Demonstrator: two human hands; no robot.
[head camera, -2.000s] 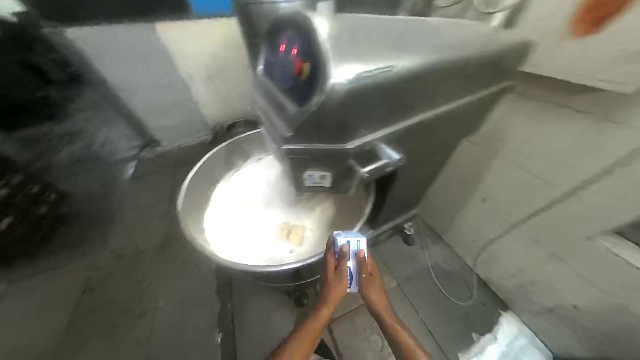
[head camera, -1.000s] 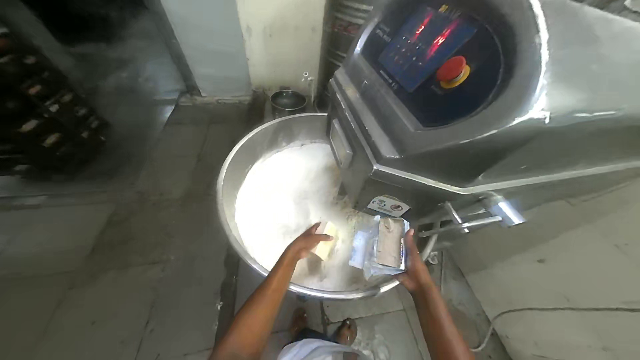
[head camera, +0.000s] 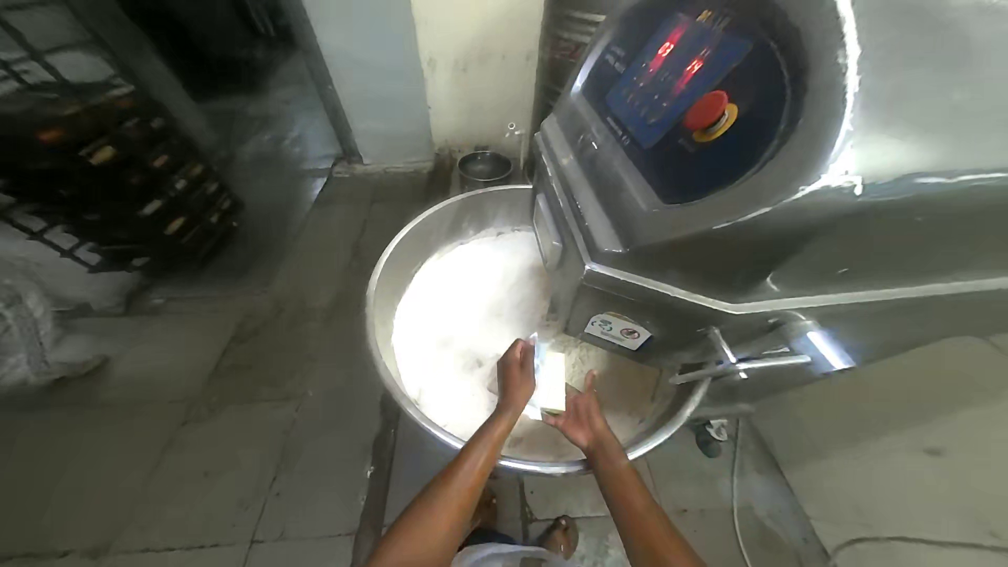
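Note:
Over the near part of a large round steel mixer bowl (head camera: 383, 346), my left hand (head camera: 516, 375) grips the left side of an opened wrapper (head camera: 535, 354). A pale yellow block (head camera: 554, 382), likely butter or similar fat, shows at the wrapper. My right hand (head camera: 580, 415) is at the block's lower right, palm up, with fingers spread; whether it bears the block's weight is unclear. White flour-like powder (head camera: 465, 315) fills much of the bowl. The steel mixer head (head camera: 654, 276) covers the bowl's right rear side and hides what is beneath it.
The mixer's control panel has a red stop button (head camera: 706, 112). A steel handle (head camera: 740, 366) juts out beside the bowl's right rim. Behind the bowl stands a small metal pot (head camera: 485, 167). A dark loaded rack (head camera: 118, 173) is at left; a cable (head camera: 736, 488) runs along the floor at right.
My left hand has moved from the loose pale block to the wrapper. My right hand has moved left and lower, off the wrapper's right side. The earliest frame shows both hands holding a wrapped pack.

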